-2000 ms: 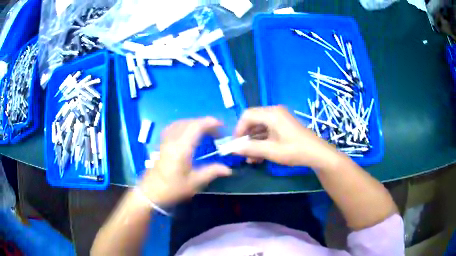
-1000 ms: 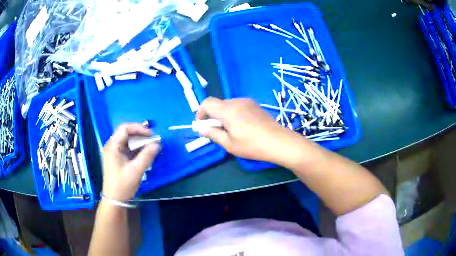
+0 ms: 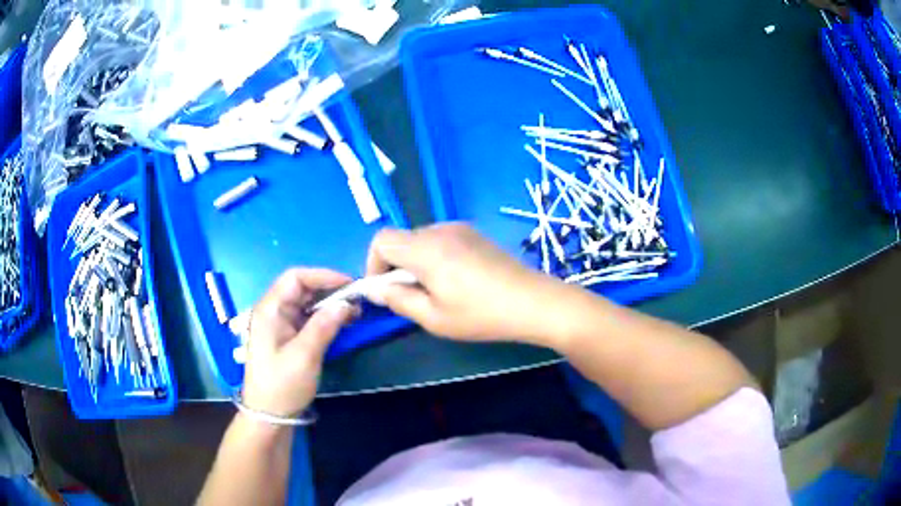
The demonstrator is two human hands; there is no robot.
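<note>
My left hand (image 3: 291,331) and my right hand (image 3: 445,282) meet over the near right part of the middle blue tray (image 3: 267,232). My right hand grips a white tube (image 3: 383,284). My left fingertips are closed on the other end of the pale piece, by a thin tip; my fingers hide the join. Loose white tubes (image 3: 236,193) lie in the middle tray, most at its far end. The right blue tray (image 3: 464,128) holds thin rods (image 3: 603,212) with dark ends.
A narrow blue tray (image 3: 163,380) of assembled units (image 3: 109,296) stands at left. A crinkled clear bag (image 3: 178,59) covers the middle tray's far end. Other filled blue trays stand at the far left and far right (image 3: 869,109). The green tabletop (image 3: 761,178) has a curved near edge.
My left hand has moved right, to my right hand, and the two now work on one piece. A loose tube now lies in the middle tray's upper left part.
</note>
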